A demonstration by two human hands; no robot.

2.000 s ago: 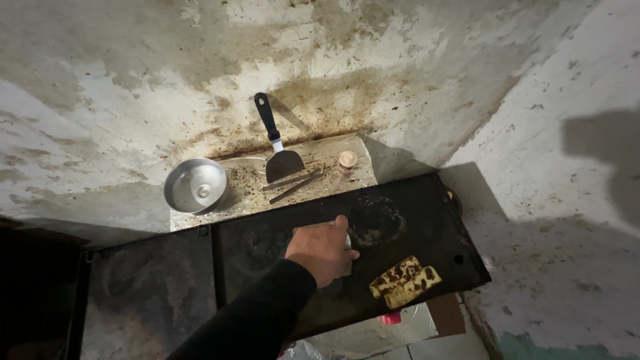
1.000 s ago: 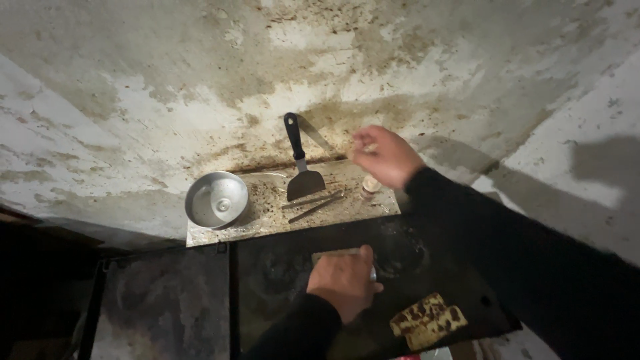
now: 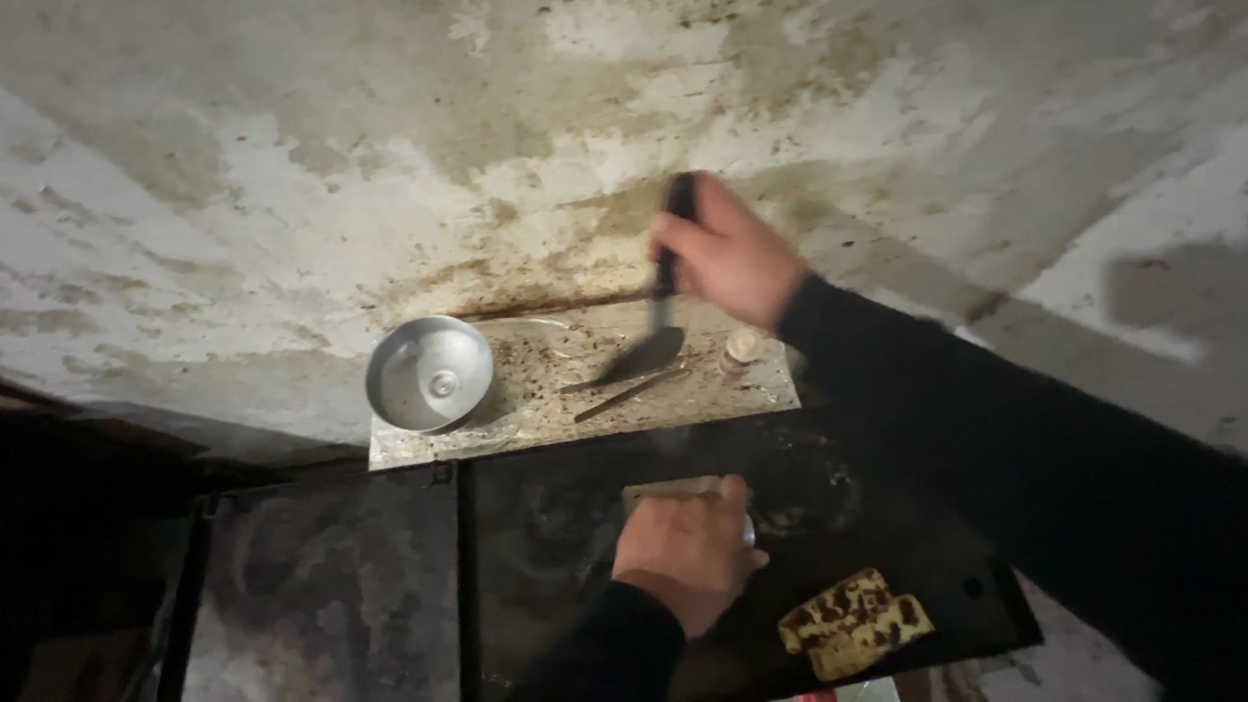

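My right hand [image 3: 736, 249] is closed around the black handle of a metal spatula [image 3: 643, 353], whose blurred blade hangs over the foil-like ledge behind the griddle. Lower down, my left hand [image 3: 687, 556] presses over a flat, pale piece [image 3: 673, 487] on the dark griddle [image 3: 556, 624]; a shiny rim shows at its fingers, but what it holds is mostly hidden. Browned, folded flatbread [image 3: 853, 624] lies at the griddle's right front.
A round metal bowl or lid [image 3: 429, 375] sits at the ledge's left. Thin dark strips [image 3: 629, 395] and a small jar [image 3: 743, 349] are on the ledge. A second plate [image 3: 322, 585] adjoins the griddle at left. A stained wall [image 3: 487, 146] rises behind.
My right hand, out of view two seconds ago and empty above the ledge one second ago, has moved left and taken the spatula's handle. The spatula has tilted. My left hand stays on the griddle.
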